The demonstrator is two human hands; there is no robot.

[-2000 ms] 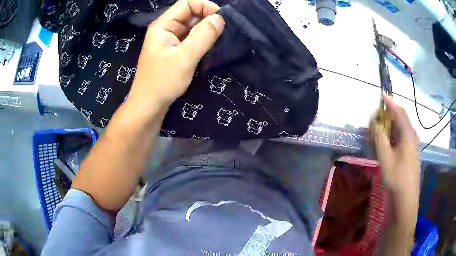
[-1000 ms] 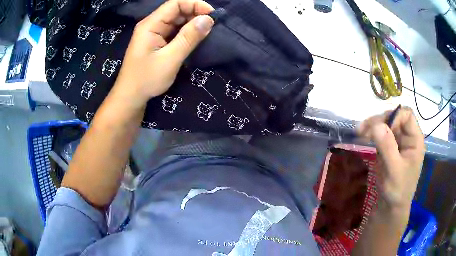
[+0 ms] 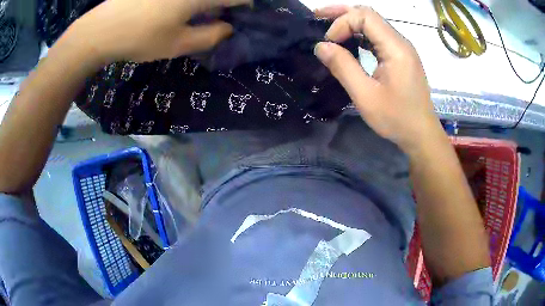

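Observation:
The black printed fabric point(image 3: 200, 100) with white outlined animal figures lies over the table's front edge, with plain dark cloth point(image 3: 257, 37) on top. My left hand point(image 3: 149, 30) is over the cloth at the upper left, fingers bent; what its fingertips hold is unclear. My right hand point(image 3: 382, 77) is at the cloth's right edge, thumb and forefinger close together on the dark cloth. The shears with yellow-gold handles point(image 3: 459, 27) lie on the white table at the upper right, their blades out of the picture.
The white table edge point(image 3: 478, 110) runs along the right. A blue basket point(image 3: 98, 215) with scraps and clear bags stands left of my lap, a red basket point(image 3: 505, 197) to the right. A black cord point(image 3: 508, 54) lies right of the shears.
My right hand first let go of the shears, held a small dark piece, and is now at the cloth. My left hand has moved left. The view has shifted.

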